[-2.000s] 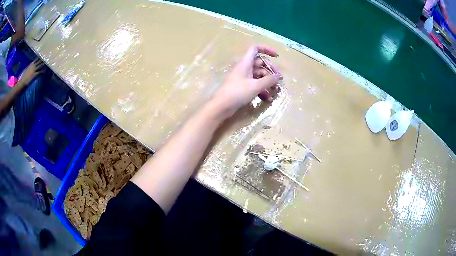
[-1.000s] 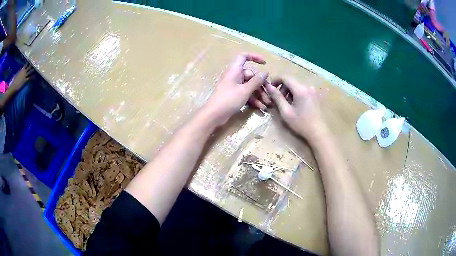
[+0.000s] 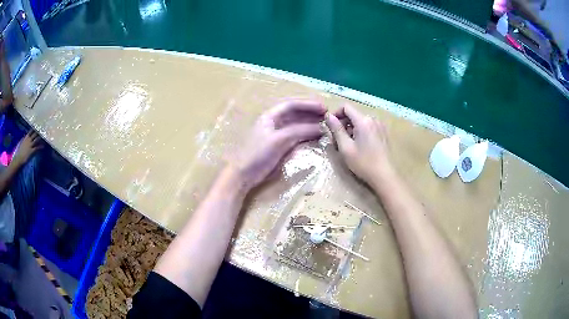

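My left hand (image 3: 281, 134) and my right hand (image 3: 359, 137) meet fingertip to fingertip over the tan bench (image 3: 181, 118), near the belt side. A tiny pale piece (image 3: 324, 124) seems to show between the fingertips; the fingers hide most of it. My left hand is blurred, with its fingers curved. My right thumb and index finger are close together. Below the hands lies a brown and clear glue block (image 3: 312, 258) with a white blob (image 3: 319, 233) and thin pale sticks (image 3: 346, 250) on it.
Two white teardrop shapes (image 3: 445, 157) stand side by side at the right, by the green belt (image 3: 281, 43). A blue bin (image 3: 93, 268) of brown flat pieces (image 3: 128, 261) is below the bench. A blue-and-white tube (image 3: 68, 71) lies far left. Another person's hand (image 3: 26, 148) shows at the left edge.
My right hand has come in from outside the picture and met my left. My left hand's fingers have since straightened somewhat. The view has tilted, showing more of the belt.
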